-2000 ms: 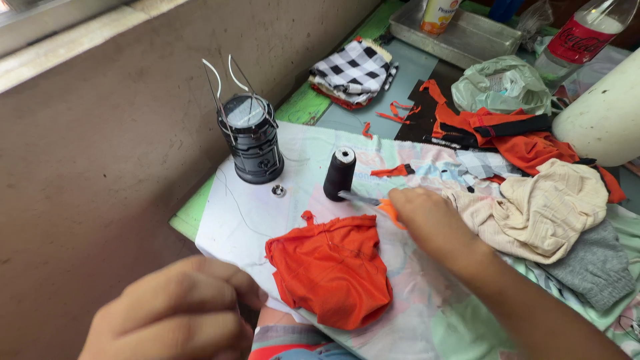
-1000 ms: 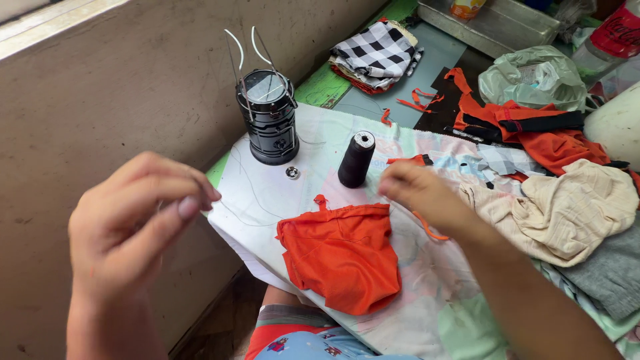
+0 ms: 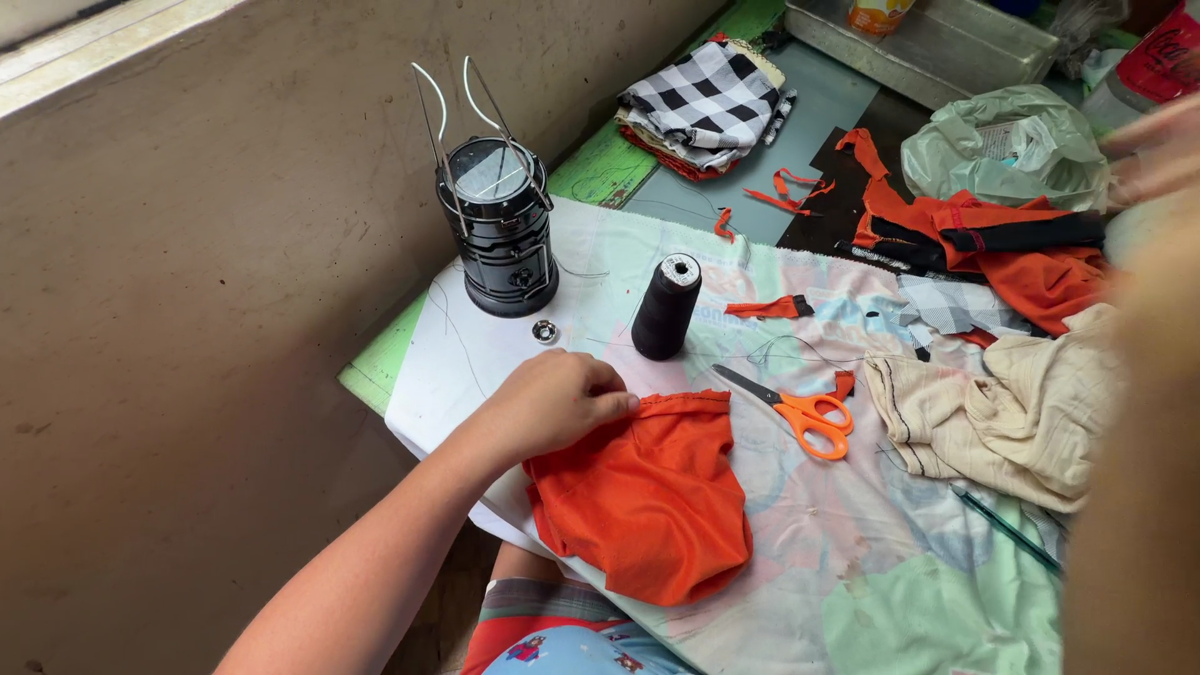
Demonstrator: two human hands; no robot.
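Note:
My left hand (image 3: 562, 398) pinches the upper left edge of an orange-red cloth piece (image 3: 656, 506), which has dark stitching along its top hem. My right hand (image 3: 1158, 141) is a blur at the right edge, beside the plastic bag; whether it holds anything is unclear. Scissors with orange handles (image 3: 811, 422) lie on the sheet to the right of the cloth. Behind the cloth stands a cone of black thread (image 3: 667, 309), with a small metal bobbin or ring (image 3: 545, 331) to its left.
A black camping lantern (image 3: 506, 234) stands by the wall. Folded checkered cloth (image 3: 703, 103), a metal tray (image 3: 923, 52), a greenish plastic bag (image 3: 1008, 150) and orange scraps (image 3: 787, 192) lie farther back. Cream cloth (image 3: 1008, 412) and a dark green pen-like stick (image 3: 1008, 530) are at right.
My left hand has come down onto the orange-red cloth. The scissors, in my right hand two seconds ago, now lie on the sheet. My right hand has moved to the far right.

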